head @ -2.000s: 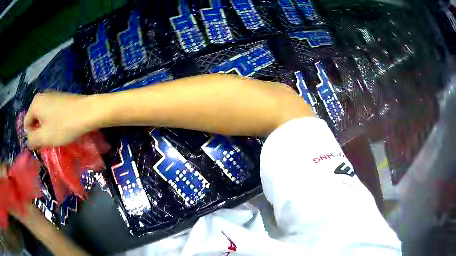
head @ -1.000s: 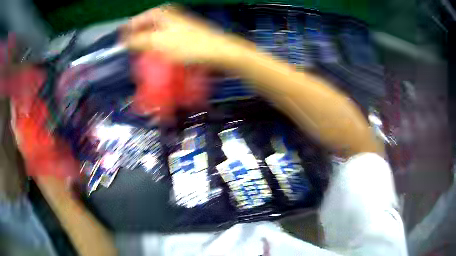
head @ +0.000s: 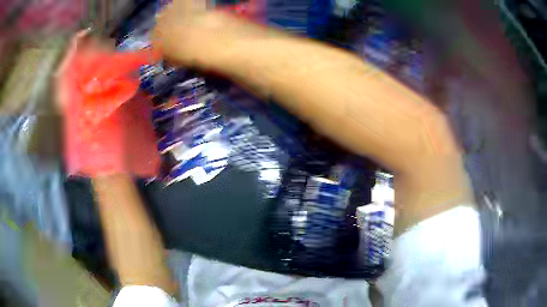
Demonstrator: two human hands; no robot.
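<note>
The view is strongly blurred. A pink-red bubble bag (head: 111,120) covers my left hand (head: 114,180); only the wrist and forearm show below it, and the bag moves with the hand. My right hand (head: 183,36) is at the top, left of centre, just above and right of the bag; its fingers are too blurred to read. A small pink-red patch shows beyond the right forearm. Loose blue-and-white circuit boards (head: 201,147) lie in an overlapping heap right of the bag. Other boards (head: 327,204) lie in a black tray (head: 300,264) at lower right.
The dark bench mat (head: 210,210) shows in front of my body, between the heap and the tray. My right forearm arches over the tray and hides part of it. More blurred blue shapes lie at the top centre. Blurred brown and pink shapes are at the upper left.
The view has swung left, so heap and tray appear further right. The left hand's bag appears further right and nearer my right hand. The large bag below my right hand no longer shows there.
</note>
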